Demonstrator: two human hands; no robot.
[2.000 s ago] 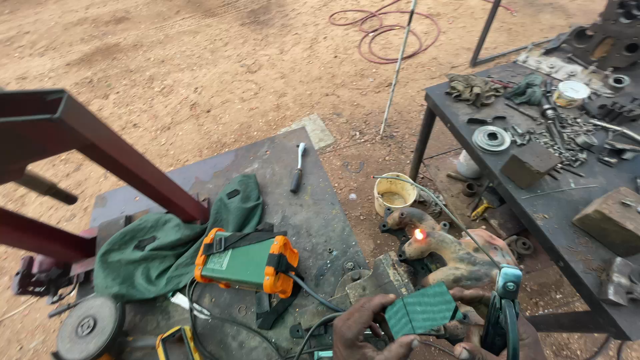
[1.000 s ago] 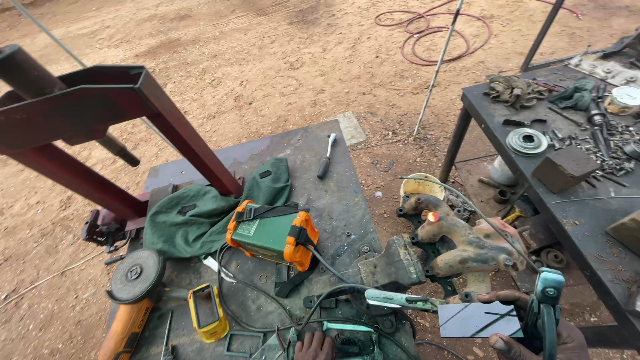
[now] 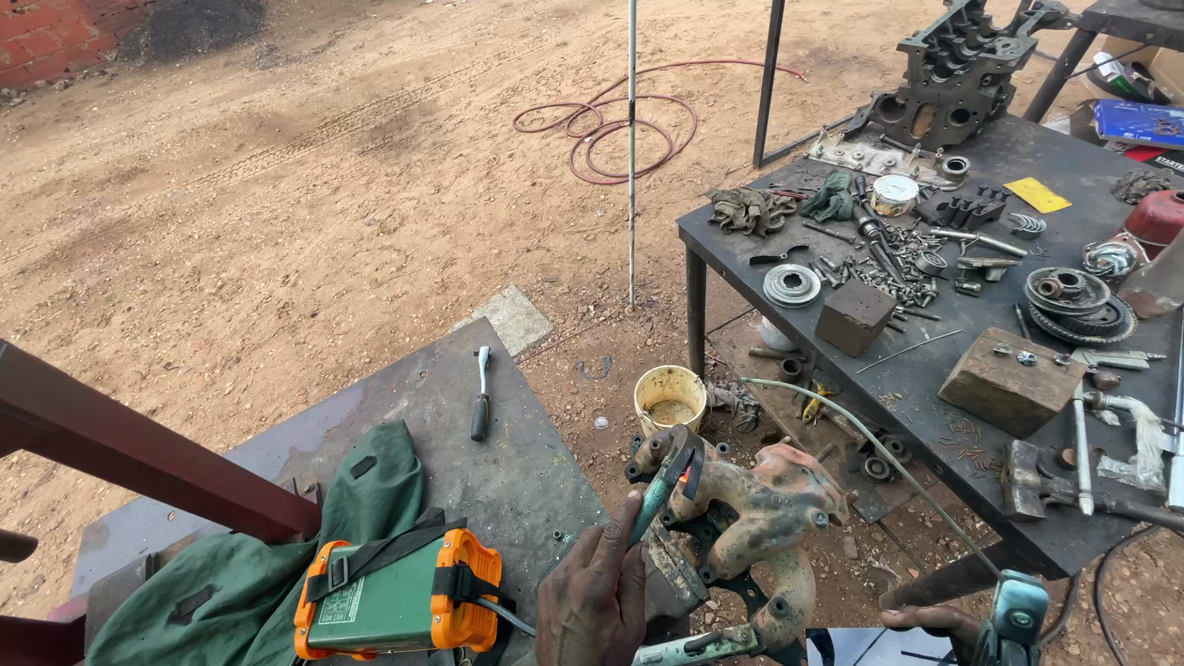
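My left hand grips a teal-handled tool, its dark head against the cast exhaust manifold. A small orange glow shows beside that head. My right hand, at the bottom right, has its fingers around a glossy rectangular plate, partly cut off by the frame. Beside these fingers stands a teal electrode holder; a long thin welding rod runs from it up and left over the manifold. A teal clamp touches the manifold's lower end.
A green and orange welding machine sits on the near metal table with a green cloth and a ratchet wrench. A red steel frame rises at left. The right-hand bench bears engine parts. A bucket stands between.
My left hand has left the table's bottom edge and now holds the teal-handled tool at the manifold. The plate, in my left hand two seconds ago, is at my right hand. The view has shifted.
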